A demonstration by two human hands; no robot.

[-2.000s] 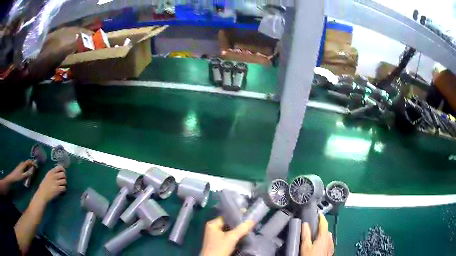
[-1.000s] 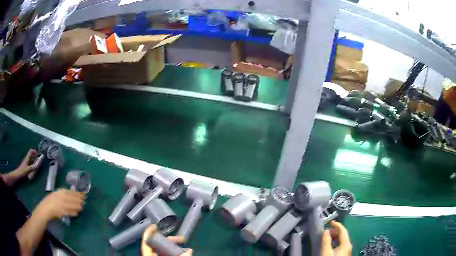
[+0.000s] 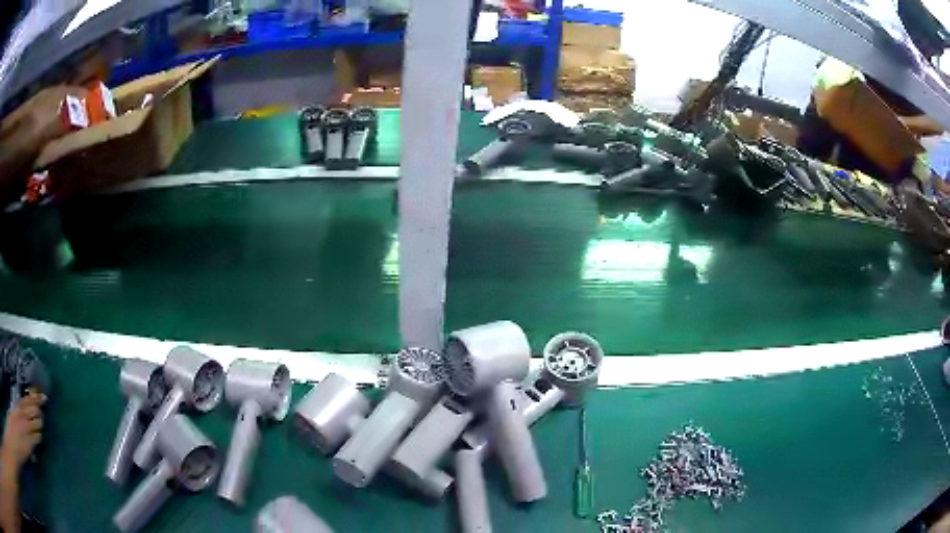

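Neither of my hands is clearly in view. Several grey fan bodies lie nearest in front of me: a loose group on the left (image 3: 244,442) and an overlapping pile in the centre (image 3: 380,435). One drum head (image 3: 490,354) rests on top of the pile; another head with spokes inside (image 3: 572,362) faces up at the pile's right. A blurred grey fan part (image 3: 292,515) is cut off by the bottom edge; what holds it, if anything, is hidden. A green-handled screwdriver (image 3: 583,489) lies right of the pile, beside a heap of tiny metallic pieces (image 3: 693,468).
A grey post (image 3: 425,177) stands in front, at the bench's white edge strip (image 3: 729,371). Beyond it is the green belt (image 3: 260,260), with three dark-and-grey fan bodies (image 3: 335,137), an open carton (image 3: 125,141) and a dark jumble at right. Another person's hand (image 3: 21,432) is at the left edge.
The view has swung right, bringing the screwdriver and whole heap into sight. My hands have left the picture. The grey part my left hand held shows only partly at the bottom edge.
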